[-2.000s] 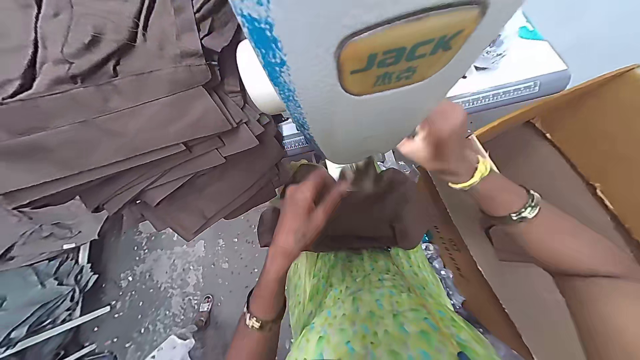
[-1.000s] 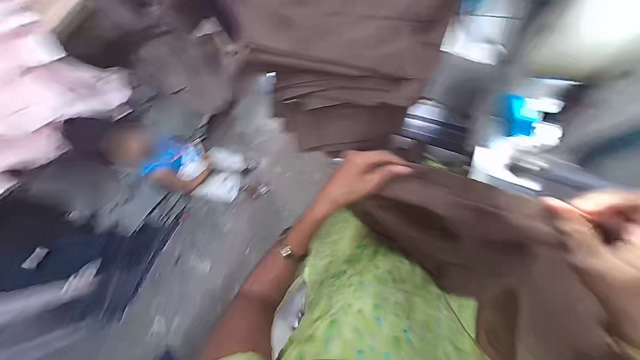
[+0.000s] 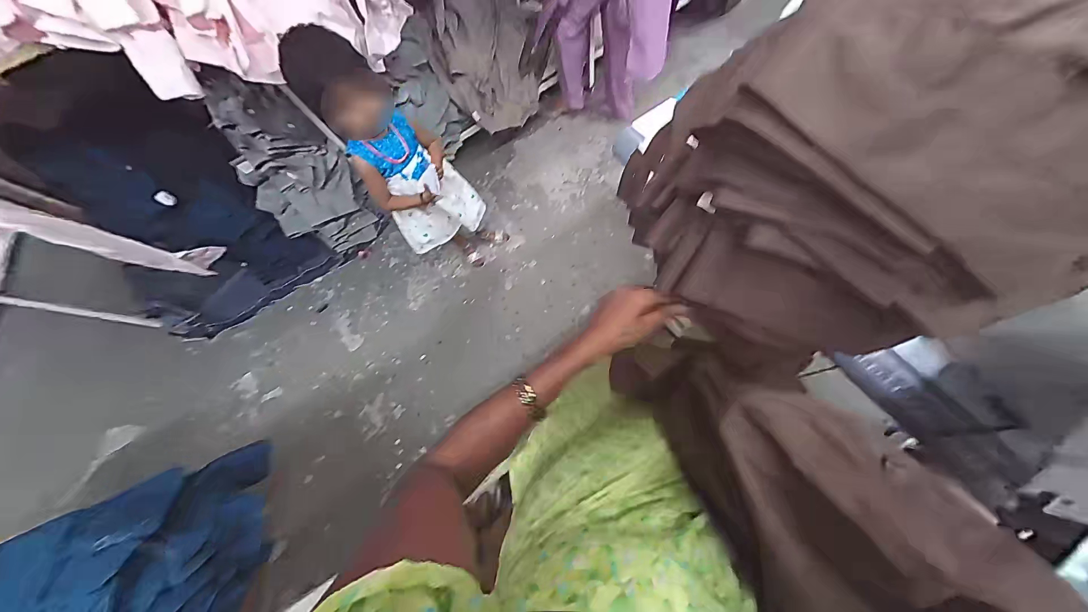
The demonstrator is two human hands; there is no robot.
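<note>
My left hand (image 3: 633, 319) grips the edge of a dark brown cloth garment piece (image 3: 790, 476), which hangs down across my lap on the right. Just above that hand, a thick stack of brown cut fabric (image 3: 918, 161) lies with its layered edges fanned out. My right hand is out of view. A watch or bracelet (image 3: 527, 398) circles my left wrist.
A small person in a blue and white outfit (image 3: 404, 170) stands on the grey floor (image 3: 365, 340), beside heaps of grey (image 3: 297, 170) and dark blue garments (image 3: 178, 204). Pink cloth (image 3: 238, 34) lies behind. Blue fabric (image 3: 161, 527) is at the lower left; a second person's purple clothing (image 3: 595, 51) shows at the top.
The view has swung left from the sewing machine, which is out of sight. My right hand, on the brown cloth one second ago, has left the view. My left hand stays at the cloth.
</note>
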